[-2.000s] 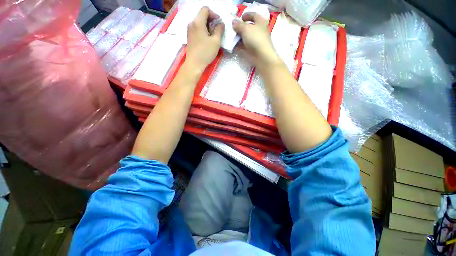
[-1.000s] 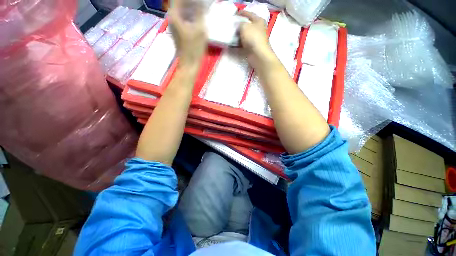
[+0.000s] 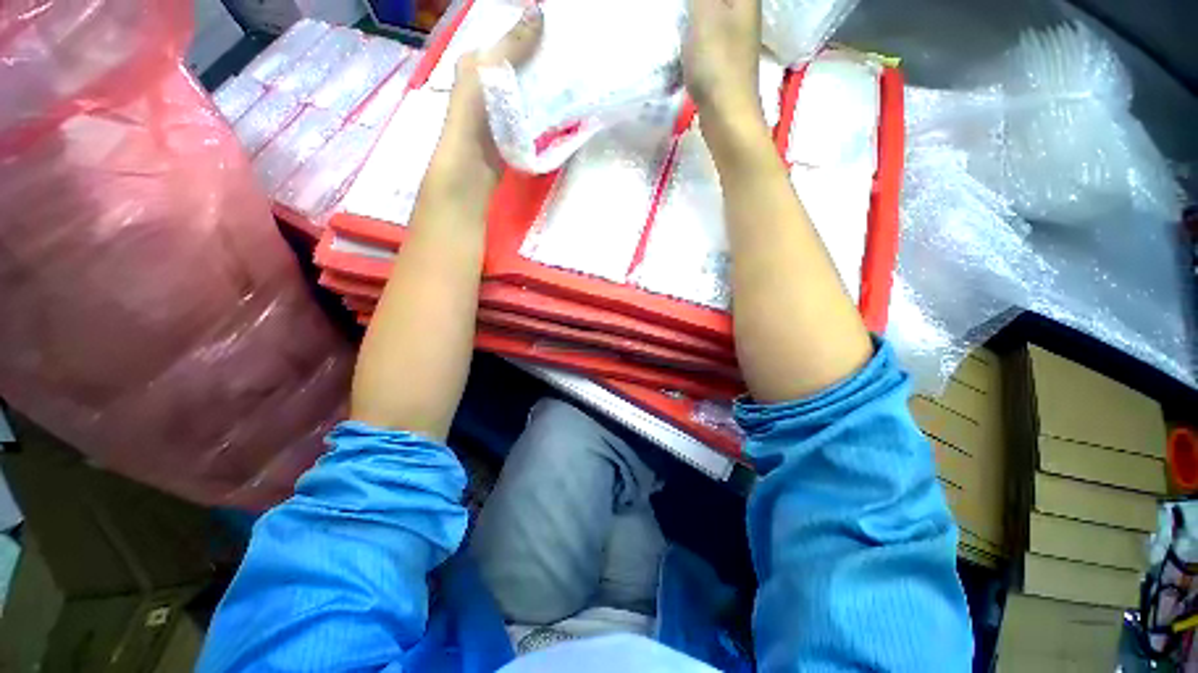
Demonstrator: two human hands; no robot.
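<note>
A stack of red trays lies in front of me, with white flat units in the slots of the top tray. My left hand holds a clear whitish bubble bag above the tray. Whether a unit is inside the bag cannot be told. My right hand is at the bag's right side, cut off by the top edge; its fingers are hidden. One slot below my left hand shows bare red.
A large pink plastic bag bulges at the left. Another filled tray is at the back left. Bubble bags are piled at the right. Brown cardboard dividers are at the lower right, beside tangled small items.
The bubble bag has come into full view between my hands over the tray. My right hand has moved up and to the right. A slot that held a white unit shows bare red.
</note>
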